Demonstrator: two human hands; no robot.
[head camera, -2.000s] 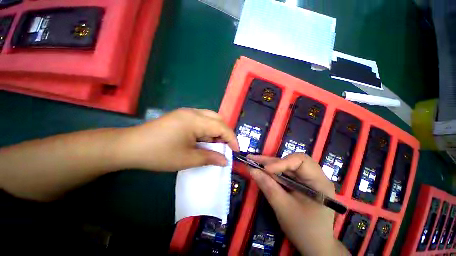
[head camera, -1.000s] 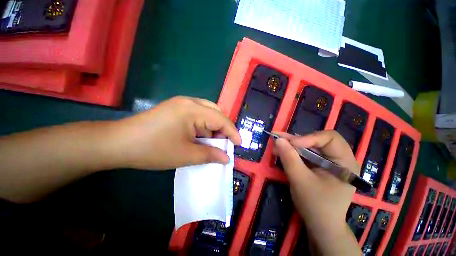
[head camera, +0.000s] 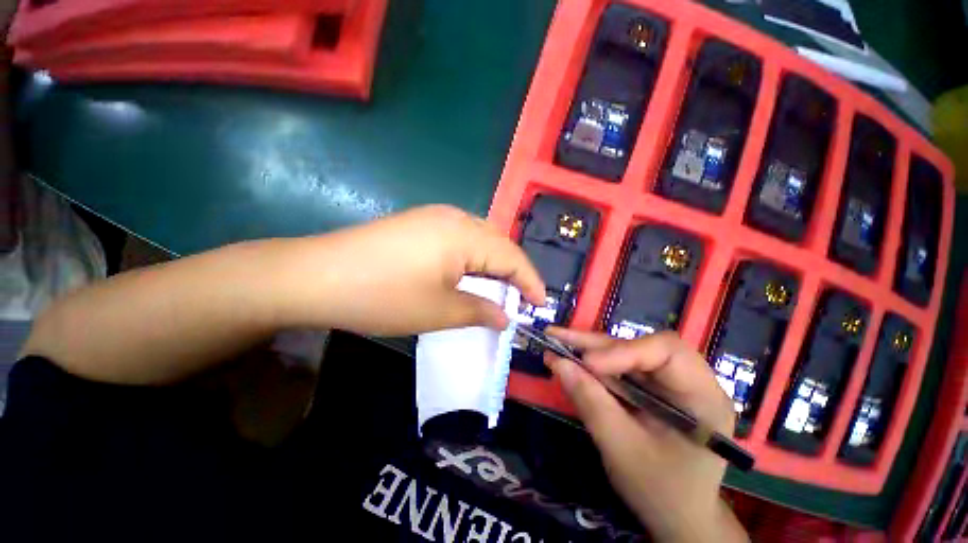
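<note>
My left hand (head camera: 456, 270) pinches a white backing sheet (head camera: 464, 366) at its upper end; the sheet hangs down past the tray's near left edge. My right hand (head camera: 647, 414) holds dark tweezers (head camera: 647, 401) like a pen, their tips at the sheet's right edge beside my left fingertips. Whether a label is at the tips is too small to tell. The red foam tray (head camera: 510, 191) holds black open-backed phones in two rows. The near-left phone (head camera: 559, 249) lies just beyond the hands, its lower end partly hidden by them.
Stacked red trays (head camera: 212, 53) are at the upper left on the green bench (head camera: 265, 159). White sheets (head camera: 849, 66) lie beyond the tray at the upper right, near a yellow object (head camera: 950, 115). Another red tray (head camera: 934, 477) is at the right edge. The bench's near edge runs behind my left forearm.
The view has shifted, so the tray sits higher in the picture and its near row shows. The tweezers have moved from over a far-row phone back to the backing sheet's edge.
</note>
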